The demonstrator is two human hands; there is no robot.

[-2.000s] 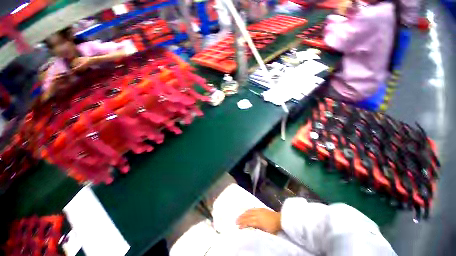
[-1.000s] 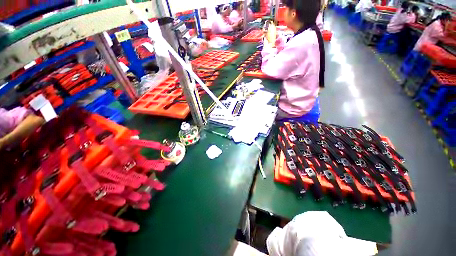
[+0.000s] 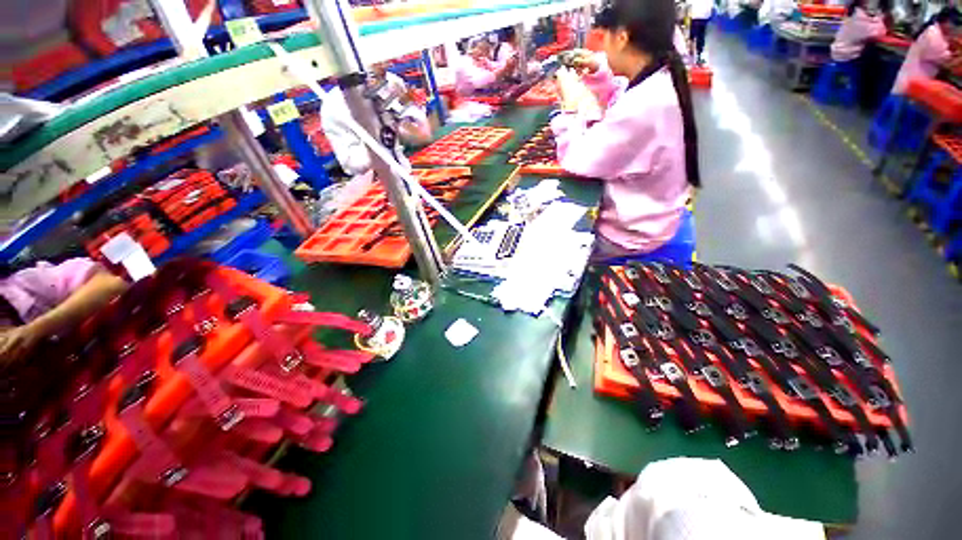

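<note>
No hand of mine shows; only my white sleeve (image 3: 701,504) is at the bottom edge. A stack of orange-red trays (image 3: 158,396) with red watches (image 3: 211,392) lies at the left on the green bench (image 3: 422,443); the red straps hang over the near edge. Black watches (image 3: 744,348) lie in slanting rows on an orange tray (image 3: 617,374) on the lower side bench at the right.
Small round clear containers (image 3: 409,299) and a white scrap (image 3: 461,332) lie by the metal post (image 3: 396,185). Loose papers (image 3: 543,248) lie beyond. Orange trays (image 3: 364,234) stand behind the post. A person in pink (image 3: 638,158) sits beyond; another person's arm (image 3: 63,301) reaches in at left.
The view has swung right and up since two seconds ago. My hand, seen then at the bottom centre, has left the picture; the white sheet at lower left is also out of view.
</note>
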